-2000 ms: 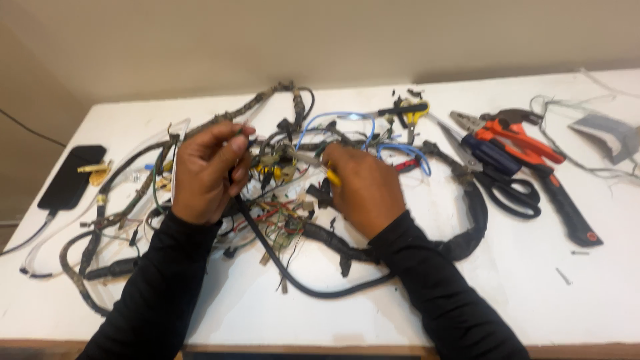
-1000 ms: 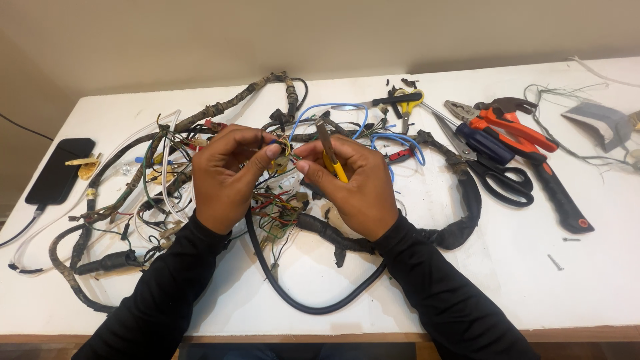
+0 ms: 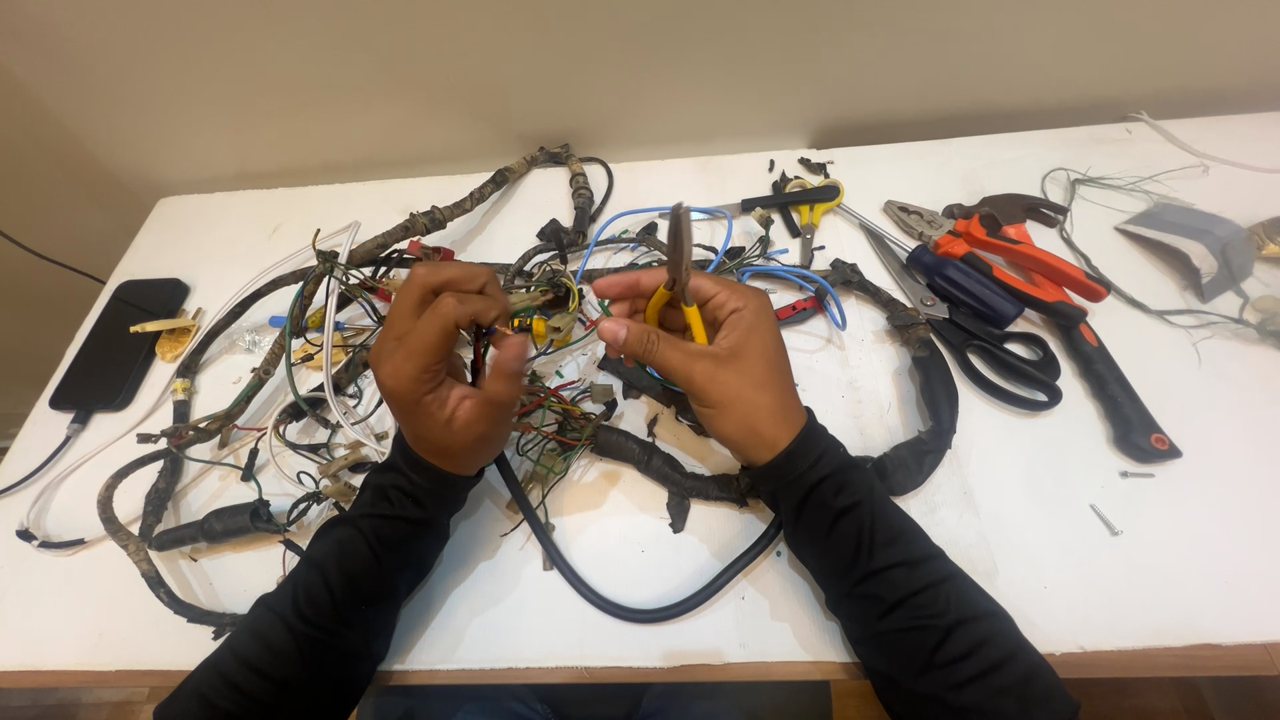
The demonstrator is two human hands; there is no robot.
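A wiring harness (image 3: 925, 400), partly wrapped in black tape, spreads over the white table. My left hand (image 3: 445, 365) pinches thin wires at the upper end of a thick black cable (image 3: 640, 612), which loops toward the front edge. In my right hand (image 3: 725, 365) are small yellow-handled pliers (image 3: 680, 285), jaws up, held between the fingers; its thumb and index fingertips are at a thin green wire (image 3: 575, 343). Between the hands lie a yellow connector (image 3: 533, 326) and several thin wires. Below them a bundle of coloured wires with connectors (image 3: 560, 420) fans out. Which wire ends touch is hidden.
Combination pliers (image 3: 1020, 255), a claw hammer (image 3: 1110, 390), a screwdriver (image 3: 965, 287) and black scissors (image 3: 1000, 370) lie at right, near two screws (image 3: 1105, 520). Yellow scissors (image 3: 815, 200) and a knife (image 3: 760, 202) lie behind. A phone (image 3: 120, 345) with a cable is at left.
The hands, close together one second ago, are now a little farther apart. The yellow-handled pliers have stayed in my right hand and now point more upright.
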